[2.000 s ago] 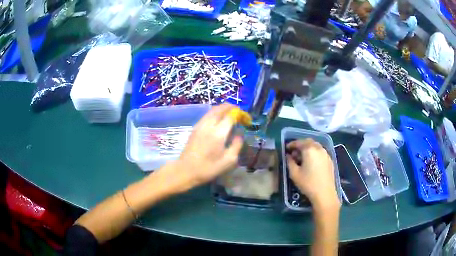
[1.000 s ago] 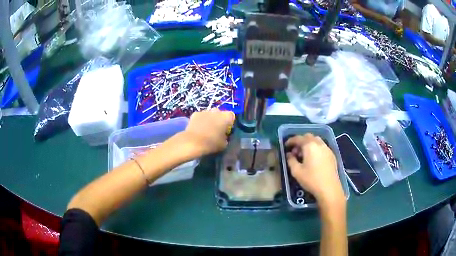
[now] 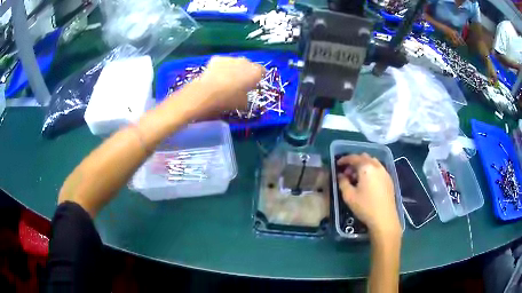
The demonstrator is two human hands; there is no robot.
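My left hand (image 3: 232,83) is over the blue tray (image 3: 275,119) heaped with thin silvery-white pins (image 3: 269,91); its fingers are blurred and curled, and I cannot tell if it holds one. My right hand (image 3: 366,186) is inside the right clear box (image 3: 336,220) of black rings, fingertips bent down among them; what they hold is hidden. The arbor press (image 3: 335,54) stands between my hands, its ram above the metal fixture (image 3: 300,171). The left clear box (image 3: 214,186) holds a row of pins.
White stacked boxes (image 3: 120,94) and a dark-filled bag (image 3: 74,94) stand at left. A crumpled plastic bag (image 3: 403,106) lies behind a flat dark rectangle (image 3: 413,191). A small clear box (image 3: 472,200) and second blue tray (image 3: 483,143) are at right. Another person's arm (image 3: 446,28) shows at top right.
My left hand has moved from beside the press up and back over the blue tray, uncovering the pins in the left clear box. My right hand stays in the ring box. The view has shifted.
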